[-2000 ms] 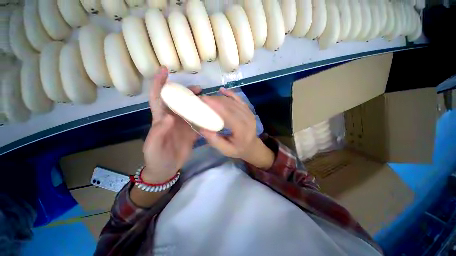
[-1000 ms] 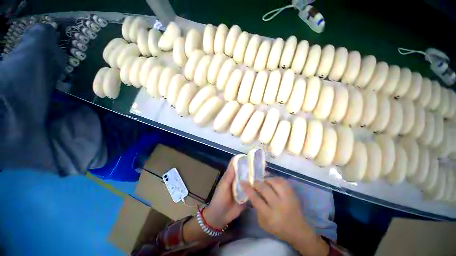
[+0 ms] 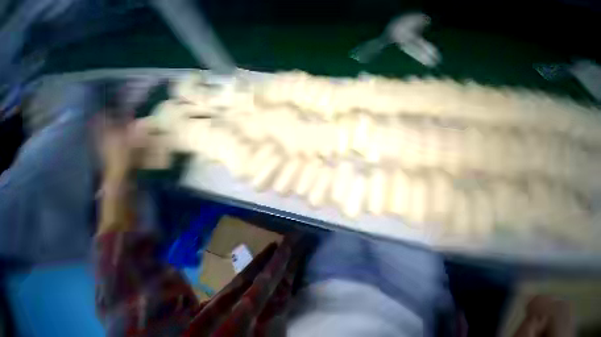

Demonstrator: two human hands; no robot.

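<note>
The picture is strongly blurred. Rows of cream plastic units point(image 3: 395, 141) stand on edge on a whitish sheet point(image 3: 221, 184) across the bench. My left hand point(image 3: 122, 141) is stretched out to the far left, beside the left end of the rows; its fingers and anything in them are too blurred to tell. My right hand point(image 3: 545, 317) is small and blurred at the bottom right, cut by the lower edge, over brown cardboard point(image 3: 557, 289). Whether it holds anything cannot be told.
A person in grey clothing point(image 3: 49, 184) is at the left. A white phone point(image 3: 241, 258) lies on a cardboard box point(image 3: 230, 230) beside a blue bag point(image 3: 184, 247). A blurred white object point(image 3: 412, 39) lies on the green bench behind the rows.
My hands have moved apart from in front of the bench rim. The left went up and far left, the right down to the lower right. The two pieces held between them no longer show.
</note>
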